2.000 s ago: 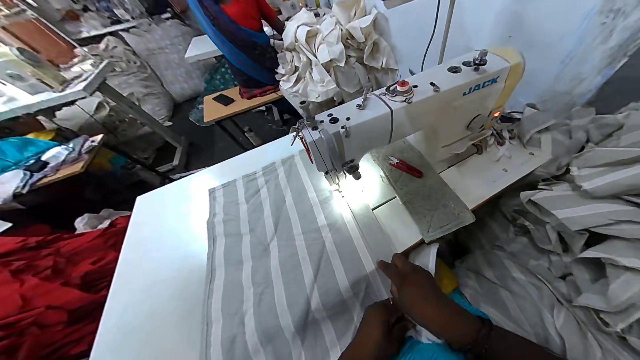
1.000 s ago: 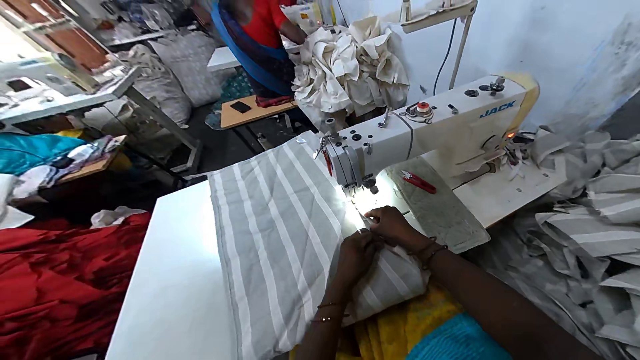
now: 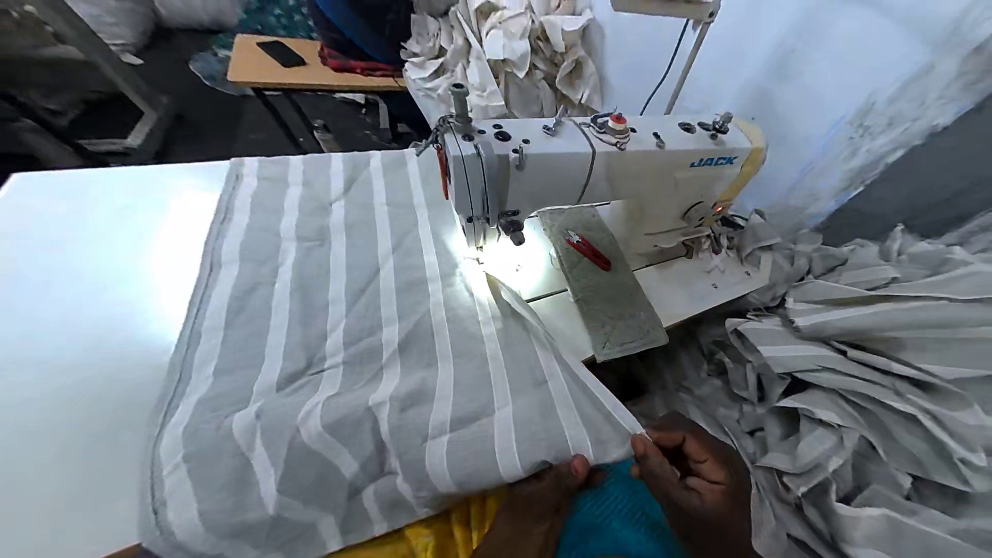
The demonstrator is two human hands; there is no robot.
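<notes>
A grey fabric with white stripes (image 3: pixel 356 310) lies over the white sewing table, its right edge running under the lit needle area of a Jack sewing machine (image 3: pixel 604 159). My right hand (image 3: pixel 694 477) pinches the near right corner of this fabric between thumb and fingers. Lower down, my left hand (image 3: pixel 542 496) is at the fabric's near edge, thumb on top and its other fingers mostly hidden beneath. Red thread snips (image 3: pixel 587 250) rest on a grey-green pad (image 3: pixel 616 302) beside the needle.
More striped fabric (image 3: pixel 876 372) is heaped at the right. Cream cloth pieces (image 3: pixel 504 54) are piled behind the machine. A small wooden table (image 3: pixel 333 74) holding a dark phone (image 3: pixel 281 53) stands at the back left. A wall is behind the machine.
Both hands have moved from beside the needle toward the near edge of the fabric, my right hand now at its corner. The view has shifted considerably.
</notes>
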